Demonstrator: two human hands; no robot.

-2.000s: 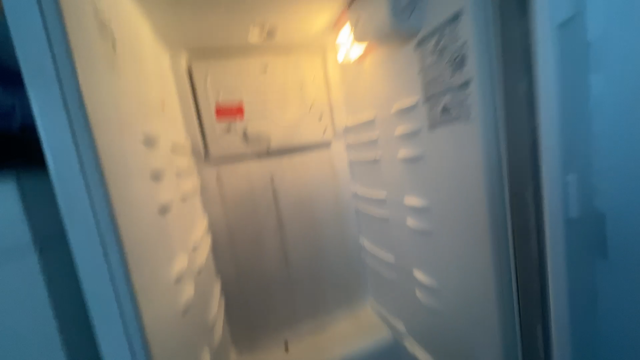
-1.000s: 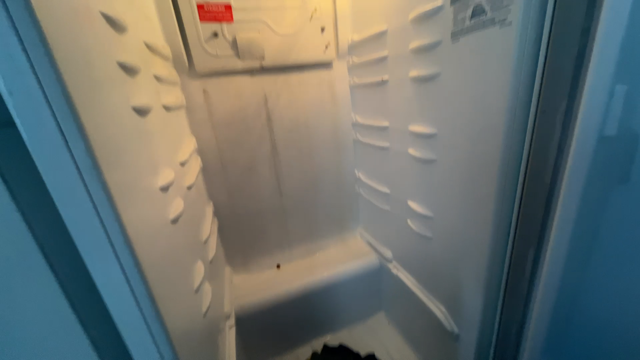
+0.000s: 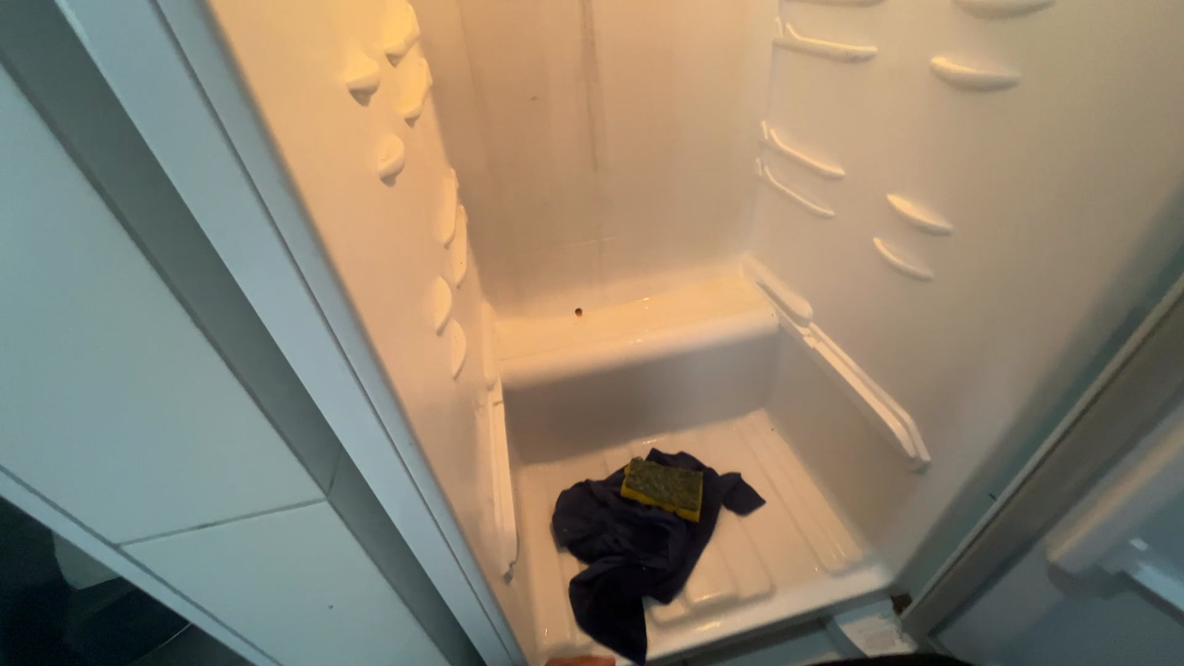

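A dark blue cloth [image 3: 638, 546] lies crumpled on the ribbed floor [image 3: 786, 499] of a white refrigerator's interior. On top of it rests a yellow sponge [image 3: 663, 487] with its dark green scouring side up. At the bottom edge, just below the cloth, a small sliver of skin shows, perhaps a fingertip; which hand it belongs to cannot be told. Neither hand can be made out otherwise, so what they hold is hidden.
Moulded shelf supports line the left wall [image 3: 305, 111] and right wall [image 3: 1045, 185]. A raised step [image 3: 638, 324] with a small drain hole [image 3: 579, 313] crosses the back. The door [image 3: 1091, 536] stands open at the right; white tiles [image 3: 129, 324] are at the left.
The view has tilted down from the upper refrigerator to its floor. The cloth and sponge are now in full view; one second ago only a dark edge showed at the bottom.
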